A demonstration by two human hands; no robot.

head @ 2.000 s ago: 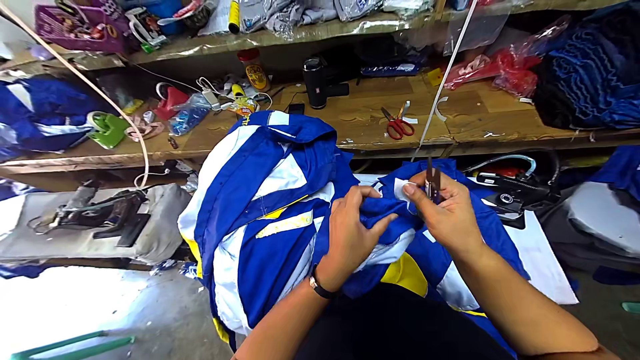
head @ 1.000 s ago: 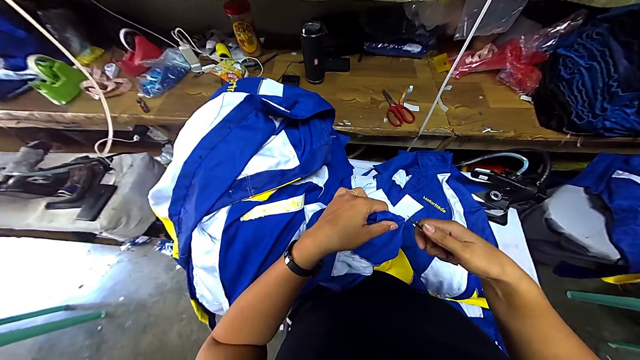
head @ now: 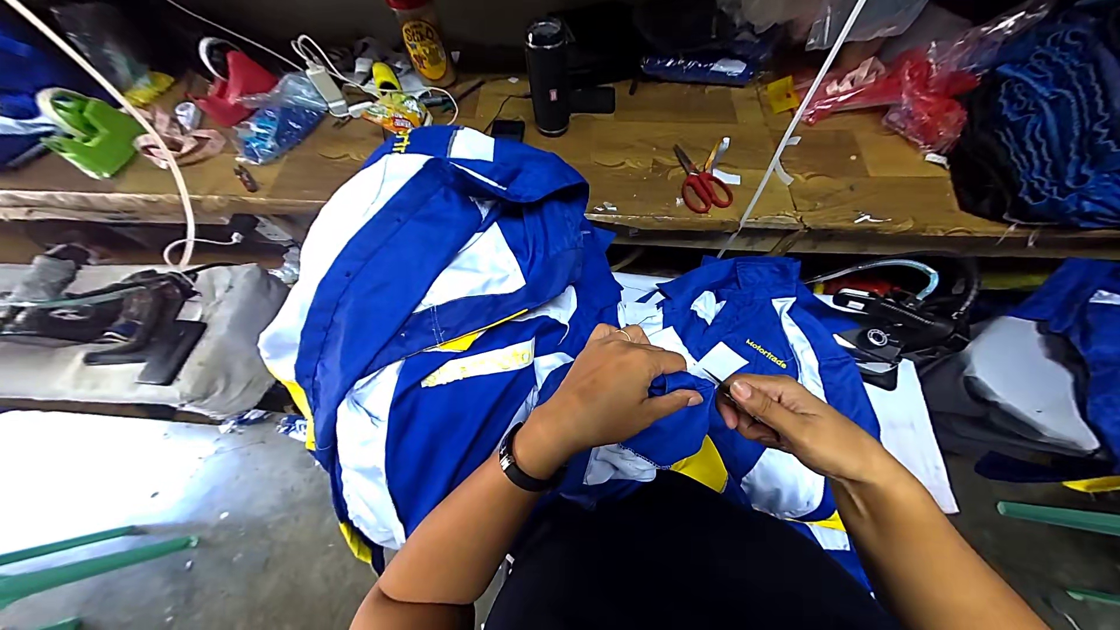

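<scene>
My left hand (head: 617,385) grips a bunched edge of a blue garment (head: 687,420) between thumb and fingers. Close on its right, my right hand (head: 779,416) is closed on a small dark metal tool, mostly hidden by the fingers; its thin tip touches the cloth. A small white square (head: 723,360) lies just above the tip. Behind the hands spreads a blue, white and yellow shirt (head: 752,297) with yellow lettering on its front. To the left is a large heap of blue and white garments (head: 437,262) with yellow trim.
Red-handled scissors (head: 704,188) lie on the wooden shelf (head: 630,157), beside a black tumbler (head: 549,83) and a jar (head: 426,44). An iron (head: 131,306) rests on a grey padded board at left. A black device with a hose (head: 897,324) stands at right. A white cord (head: 801,114) hangs down past the shelf.
My right hand has lowered from an upright hold on the dark tool to the cloth beside my left hand. The view has shifted.
</scene>
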